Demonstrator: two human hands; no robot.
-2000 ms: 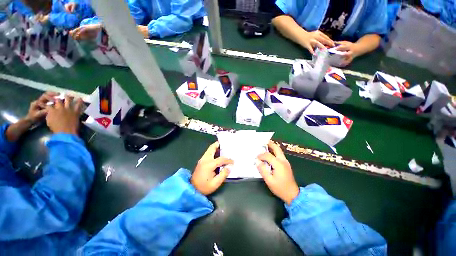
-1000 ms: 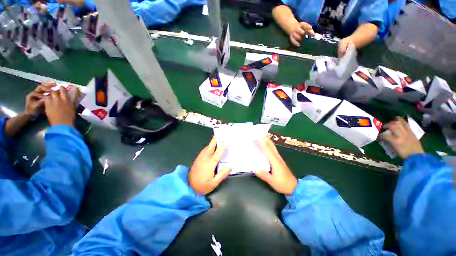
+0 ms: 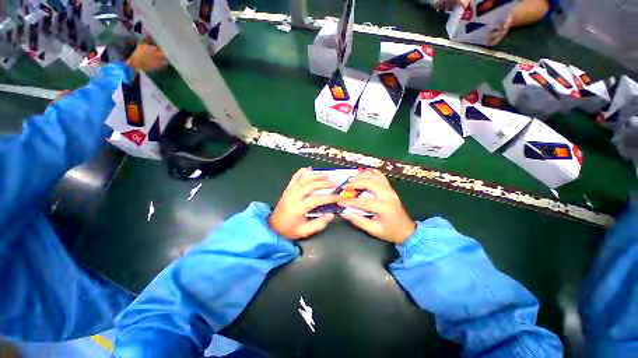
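Note:
A small printed carton (image 3: 344, 183), white with a dark diagonal panel and an orange picture, lies between my hands on the dark green tabletop (image 3: 364, 294), just in front of the rail. My left hand (image 3: 306, 204) holds its left side. My right hand (image 3: 376, 205) holds its right side, with fingers over the printed face. The thumbs of both hands are near each other at the carton's near edge. The fingers hide most of the carton, so I cannot tell whether its flaps are closed.
Beyond the chipped rail (image 3: 420, 172), the green conveyor (image 3: 273, 105) carries several printed cartons (image 3: 435, 126). A slanting post (image 3: 199, 70), a black looped object (image 3: 199, 145) and an open carton (image 3: 136, 115) stand at left. A neighbour's sleeve (image 3: 66, 140) reaches across the left. Scraps (image 3: 306, 313) lie nearby.
The carton in my hands now shows its printed face instead of plain white flaps, and my hands are closer together. Conveyor cartons have shifted right. The left neighbour's arm has reached toward the conveyor.

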